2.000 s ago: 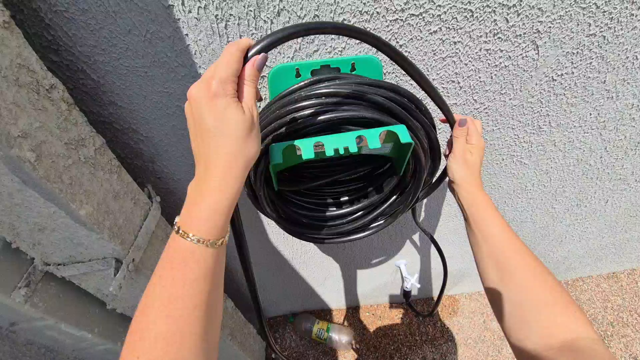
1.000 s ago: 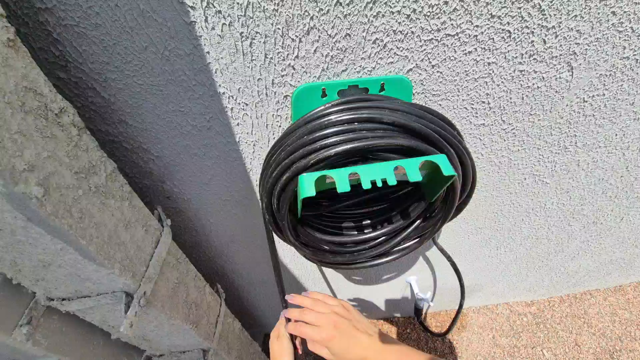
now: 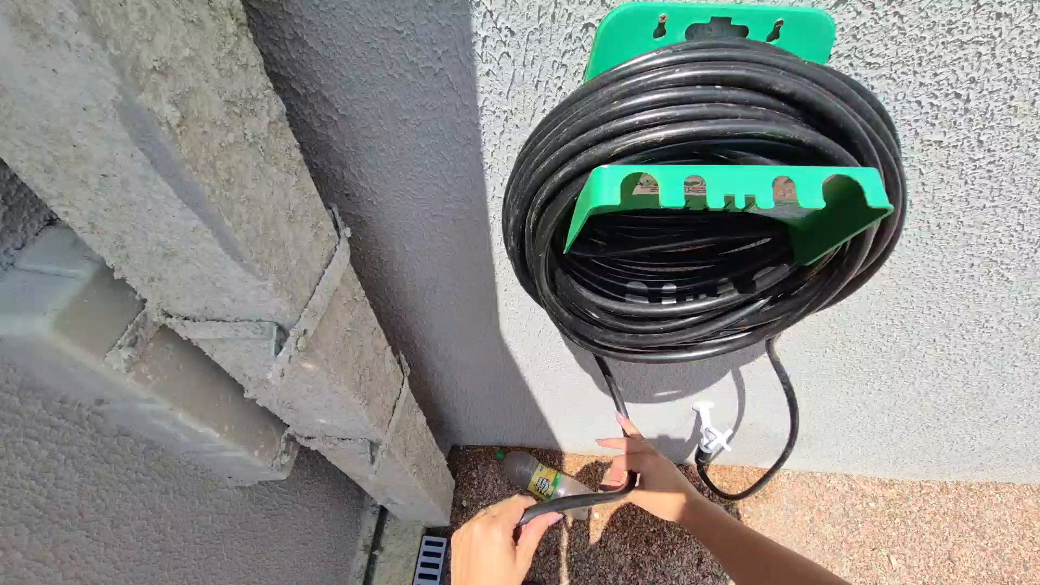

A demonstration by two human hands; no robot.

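A black garden hose (image 3: 731, 97) hangs in a thick coil around a green hose hanger (image 3: 731, 183) fixed to the wall. From the bottom of the coil one length of hose runs down into both hands. My left hand (image 3: 496, 540) grips this length between thumb and fingers. My right hand (image 3: 646, 475) holds the same length a little higher and to the right, where it bends. To the right of that hand, a white fitting (image 3: 712, 435) sits on the other, dangling hose end, close to the wall.
A textured grey wall (image 3: 959, 325) stands behind the coil. Rough concrete blocks (image 3: 341, 374) rise at the left. On the pebbled ground (image 3: 894, 520) lies a plastic bottle (image 3: 540, 478), partly behind the hose and hands. A drain grate (image 3: 431, 561) is at the bottom left.
Both hands were at the top and right of the coil two seconds ago; they have moved down below it and now hold the lower length of hose out from the wall.
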